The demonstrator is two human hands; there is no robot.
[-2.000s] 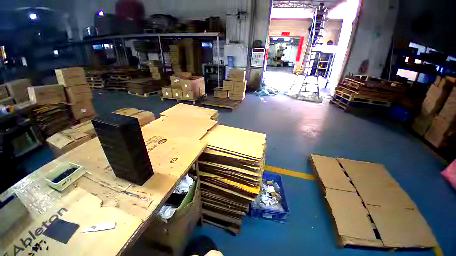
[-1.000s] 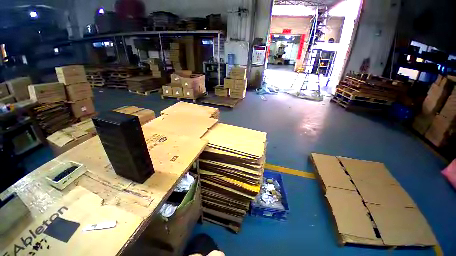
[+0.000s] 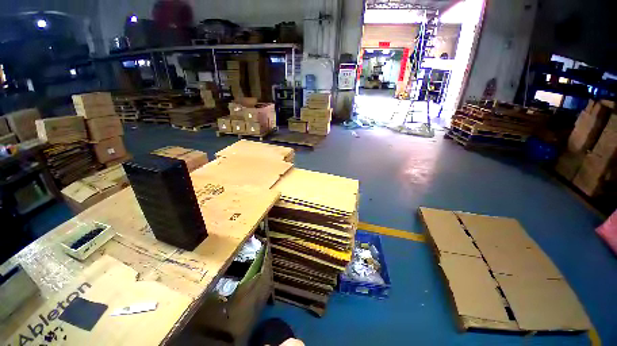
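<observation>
A tall black block point(image 3: 166, 203), a box or stack of boxes, stands upright on the cardboard bench cover point(image 3: 233, 186). Nearer are a small pale tray point(image 3: 88, 240) with dark contents, a dark flat square point(image 3: 82, 313) by the "Ableton" print and a thin white strip point(image 3: 134, 308). No clear hand is in view. At the bottom edge, a dark rounded shape and a small skin-toned patch are cut off; I cannot tell whether the patch is part of a hand. Neither hand is seen touching anything on the bench.
An open waste carton point(image 3: 237, 297) stands under the bench edge. Beside it are a tall stack of flattened cartons point(image 3: 308, 246) and a blue crate point(image 3: 369, 289) with whitish scrap. Flat cardboard point(image 3: 504, 274) lies low at right. Wooden pallets point(image 3: 490, 125) and a stepladder point(image 3: 423, 74) are near the bright doorway.
The view has shifted very slightly. Nothing on the bench or floor has visibly moved.
</observation>
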